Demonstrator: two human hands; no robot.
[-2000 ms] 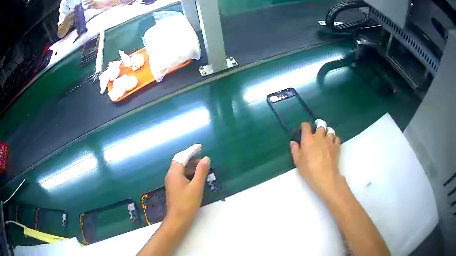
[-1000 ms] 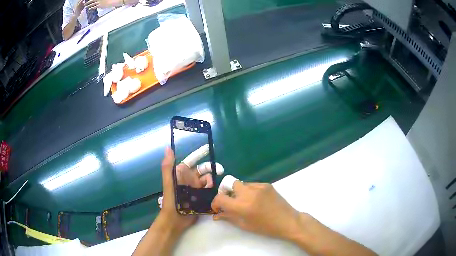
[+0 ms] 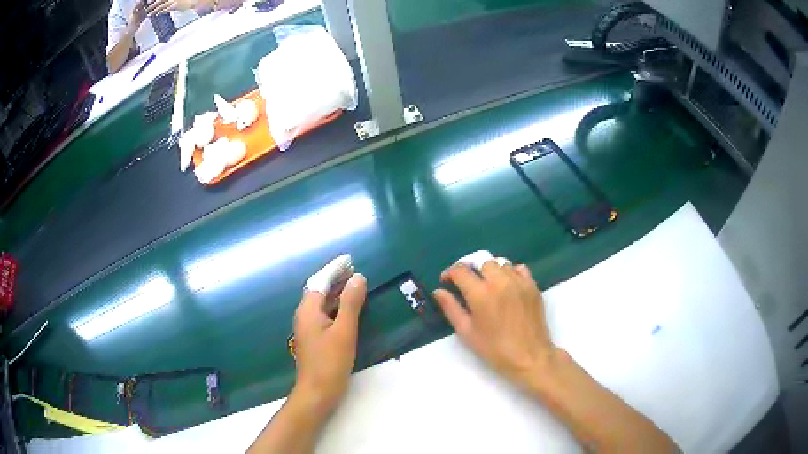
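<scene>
A black phone-sized frame [image 3: 412, 295] with a see-through centre and a silver patch lies at the near edge of the green belt. My left hand [image 3: 326, 332], white cots on its fingertips, is over its left part and hides much of it; whether it grips the frame cannot be told. My right hand [image 3: 501, 315], also with white cots, is just past the frame's right end, thumb and fingers apart, holding nothing visible. Another black frame [image 3: 592, 218] lies farther up the belt at right, untouched.
More black frames [image 3: 142, 406] lie at the lower left beside a yellow strip [image 3: 80, 419]. A white sheet [image 3: 660, 355] lines the near edge. Across the line are an orange tray [image 3: 257, 137] with white items, a metal post [image 3: 376, 71] and a person's hands [image 3: 168, 7]. Grey machinery is at right.
The frame that both hands held up a second ago is no longer held up; one now lies at the belt's upper right. My hands are apart, over and beside another frame. The lower-left frames have shifted.
</scene>
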